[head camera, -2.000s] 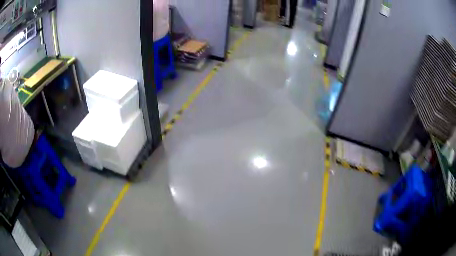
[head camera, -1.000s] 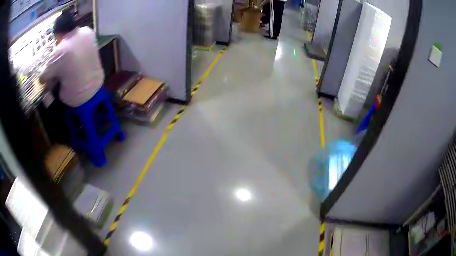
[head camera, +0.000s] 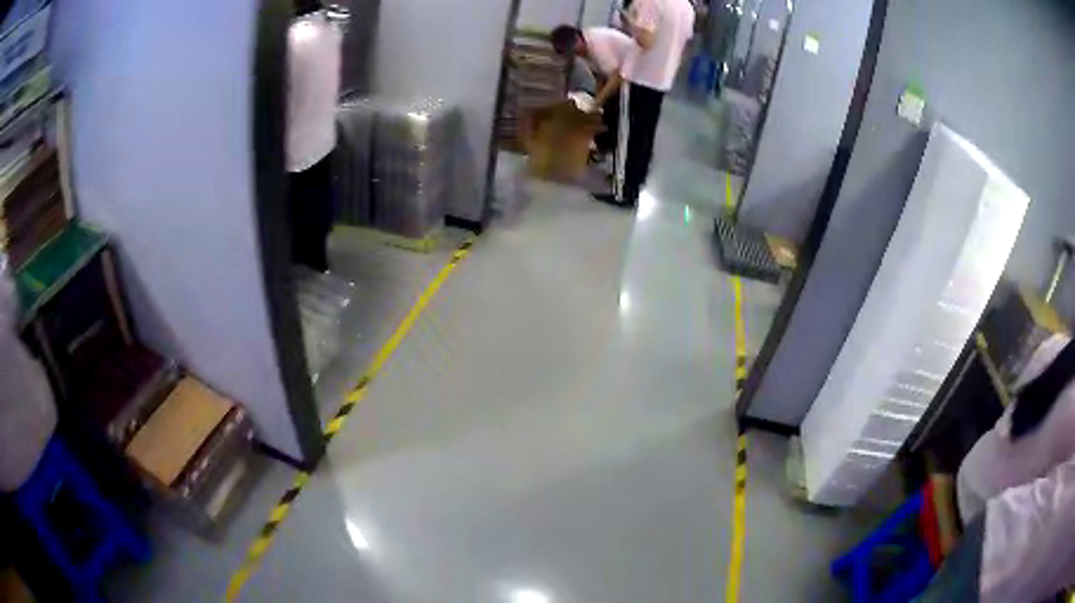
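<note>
Neither of my hands shows in the head view. What lies in front of me is a shiny grey floor aisle (head camera: 507, 401) between yellow and black-striped tape lines. Farther up the aisle, an open brown carton (head camera: 561, 144) stands on the floor. A person (head camera: 604, 65) in a pink top bends over the carton and reaches to it. Another person (head camera: 663, 47) in a pink top and dark trousers stands beside them.
A tall white stack (head camera: 914, 330) leans at right, near a seated person (head camera: 1037, 495) and a blue stool (head camera: 884, 548). At left are a cardboard-topped stack (head camera: 183, 436), another blue stool (head camera: 83, 518), a standing person (head camera: 311, 106) and wrapped stacks (head camera: 395, 165). Grey slotted trays (head camera: 745, 250) lie right of the aisle.
The view has moved forward along the aisle. The carton, the people by it and the tall white stack appear larger and nearer. The white boxes at left have left the view.
</note>
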